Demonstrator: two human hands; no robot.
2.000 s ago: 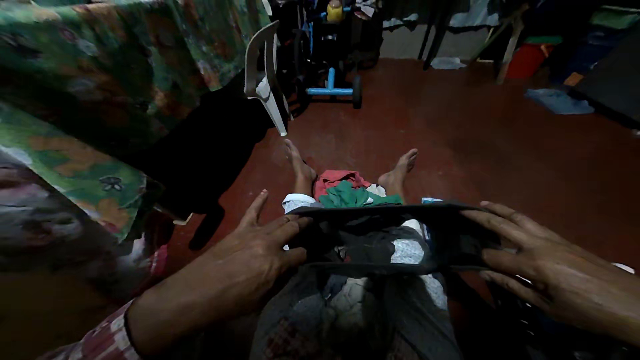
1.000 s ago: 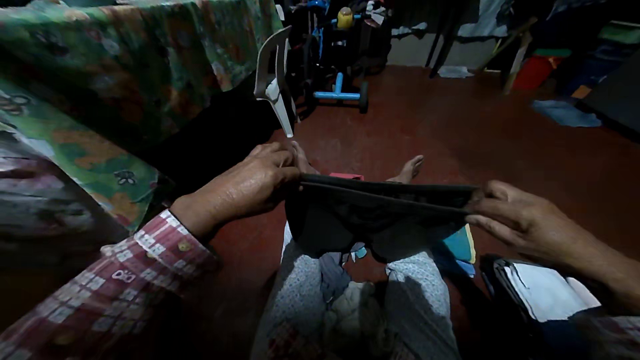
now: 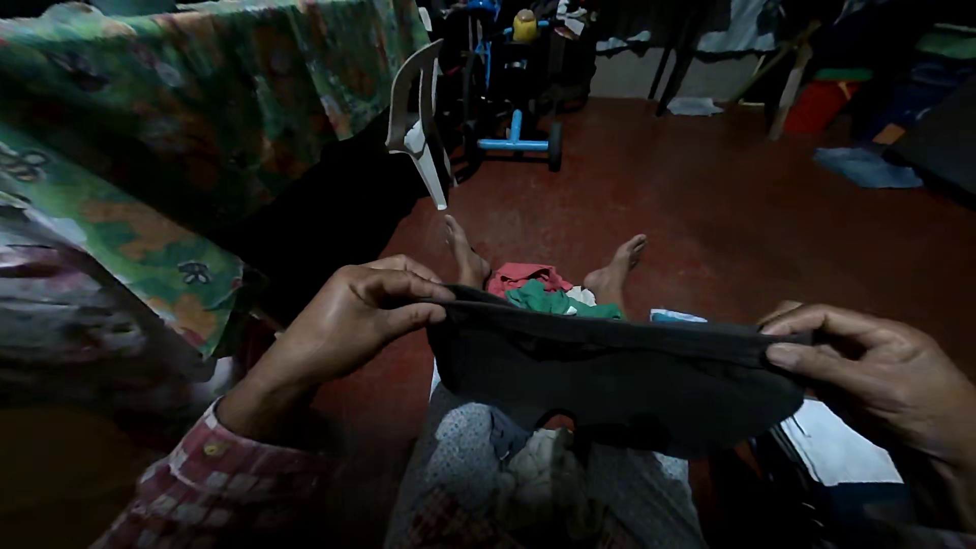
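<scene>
A dark grey cloth garment [image 3: 610, 374] is stretched sideways over my lap, its upper edge pulled fairly straight. My left hand [image 3: 366, 313] pinches its left end between thumb and fingers. The right end is pinched the same way by my right hand [image 3: 854, 366]. Beyond the garment, between my feet, lie a red cloth [image 3: 526, 277] and a green cloth [image 3: 560, 299], partly hidden by it. Light patterned cloth [image 3: 465, 446] and a crumpled beige cloth [image 3: 541, 473] rest on my lap beneath it.
Folded cloths, a white one [image 3: 842, 446] on top, lie at the lower right. A table with a floral green cloth [image 3: 282, 84] stands at the left. A plastic chair [image 3: 415, 114] and a blue wheeled frame [image 3: 515, 143] are ahead. A red container [image 3: 820, 107] stands at the far right.
Two seconds ago my hands were spread at the garment's open waist; now their fingers pinch its two ends. Since one second ago, the red and green cloths have come into fuller view beyond it.
</scene>
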